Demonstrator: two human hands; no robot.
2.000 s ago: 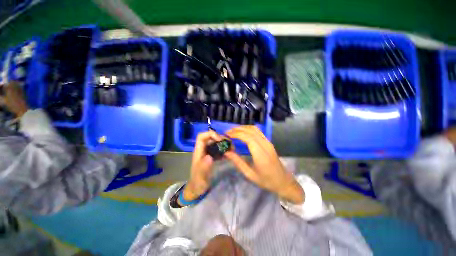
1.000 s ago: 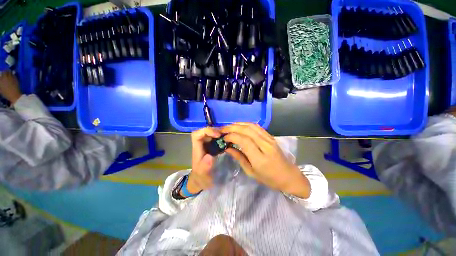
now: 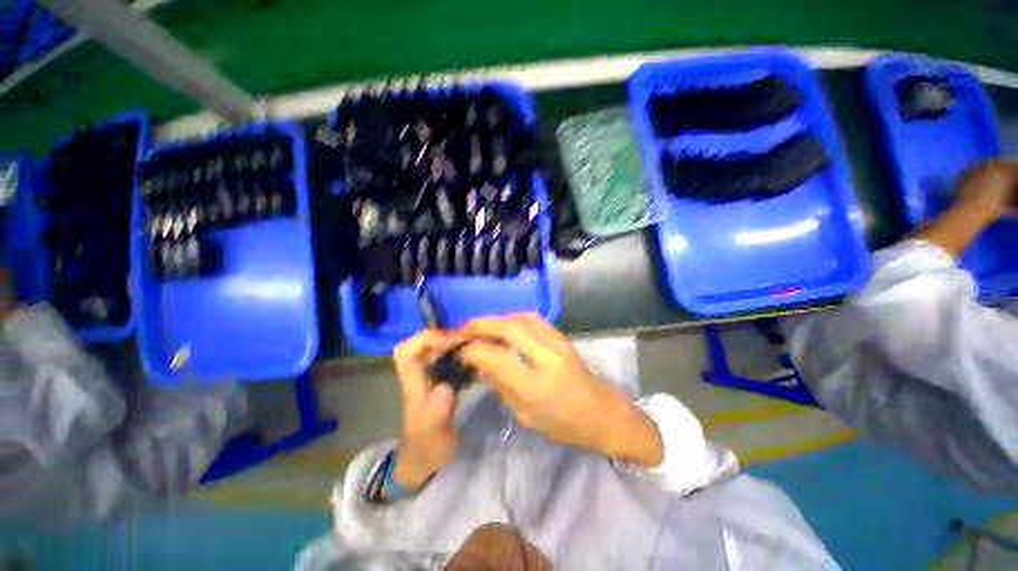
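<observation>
A small black housing [image 3: 450,368] is held between my two hands, just below the front edge of the main blue tray; fingers cover much of it, and no green can be made out in it. My left hand [image 3: 424,407] is closed around it from the left. My right hand [image 3: 547,385] has its fingertips on its top and right side. The main blue tray [image 3: 385,332] is crowded with black units. A clear box [image 3: 608,173] of green pieces lies to its right. The picture is blurred.
Blue side trays stand at the left [image 3: 229,323] and right [image 3: 759,251], with rows of black units. Dark pieces [image 3: 573,240] lie by the clear box. A neighbour's arm [image 3: 960,223] reaches to a far-right tray [image 3: 938,145]. Another sleeve shows at left. A green belt [image 3: 502,34] runs behind.
The view has turned, so the trays sit further left and tilted. The green in the housing's opening no longer shows. The far-right tray and the neighbour's hand have come into view.
</observation>
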